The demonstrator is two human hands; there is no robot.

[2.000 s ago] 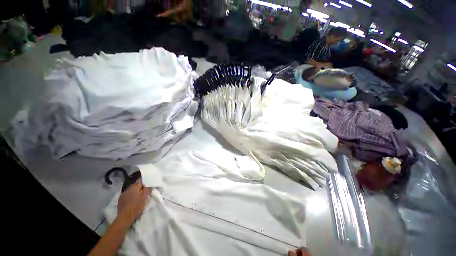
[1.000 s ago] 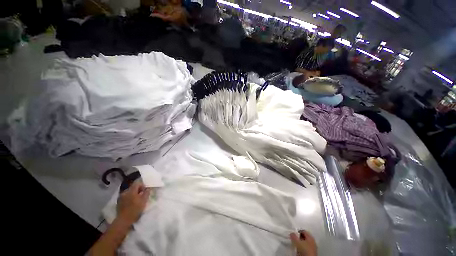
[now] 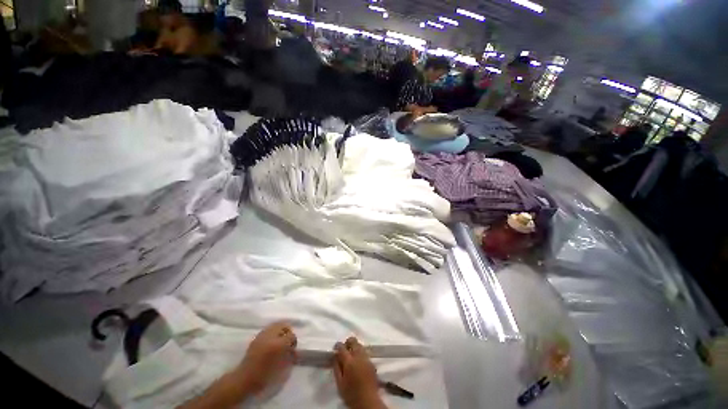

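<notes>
A white shirt lies spread across the near table, its collar to the left with a black hanger sticking out. My left hand pinches the front placket near mid-shirt. My right hand is just to its right, fingers closed on the same placket. A small dark tool, possibly thread snips, sticks out to the right from under my right hand. Buttons are too small to tell.
White shirt pile at left; bundle of hung shirts behind the work. Clear plastic sleeves, a blue marker pen, a small plastic bag, a reddish bottle and large poly bags at right. A person stands beyond.
My left hand has left the collar and hanger and moved right onto the placket. My right hand has moved left from the shirt's far end. The view has turned right.
</notes>
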